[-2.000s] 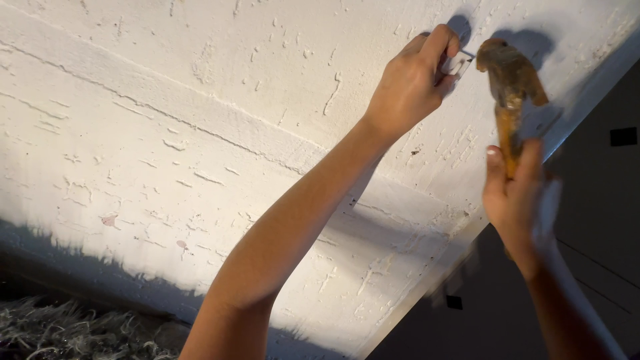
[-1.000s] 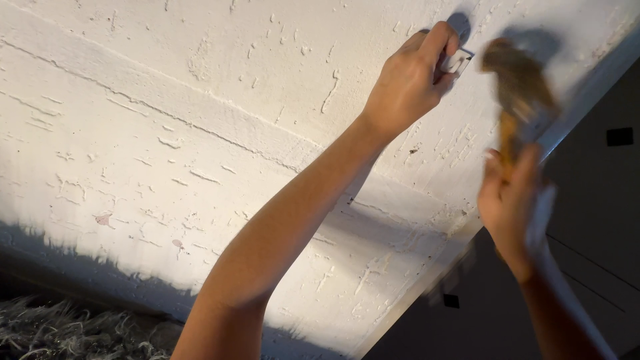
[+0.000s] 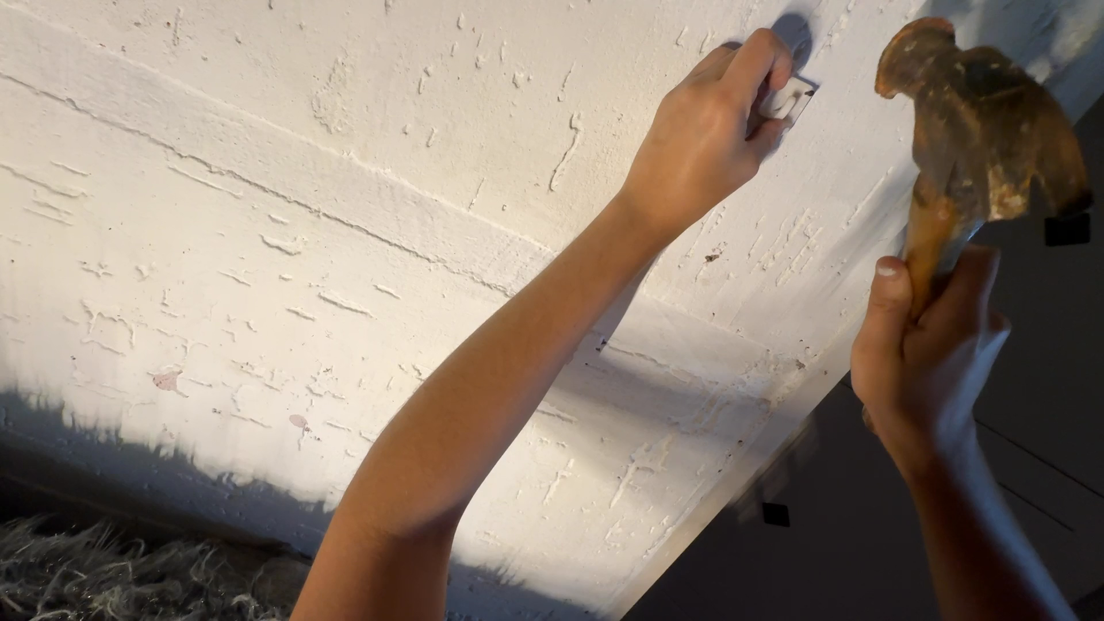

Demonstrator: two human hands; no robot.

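My left hand (image 3: 703, 125) pinches a small white plastic piece (image 3: 787, 99) against the white painted surface (image 3: 483, 112), near its upper right part. A dark spot shows at the piece's corner; whether it is a nail cannot be made out. In my right hand (image 3: 927, 345) is a rusty claw hammer (image 3: 983, 112), gripped by its yellowish handle close below the head. The hammer's head is raised to the right of the white piece, apart from it, with the round face turned toward that piece and the claw pointing right.
The painted surface has a long crack, raised ridges and peeling spots. Its edge (image 3: 733, 483) runs diagonally at the right, beside a dark tiled surface (image 3: 828, 535) with small black squares. Grey shaggy fur or fabric (image 3: 112, 573) lies at the lower left.
The hammer, blurred in the earlier frames, now stands farther from the white piece, to the right. My left hand has kept its hold and place.
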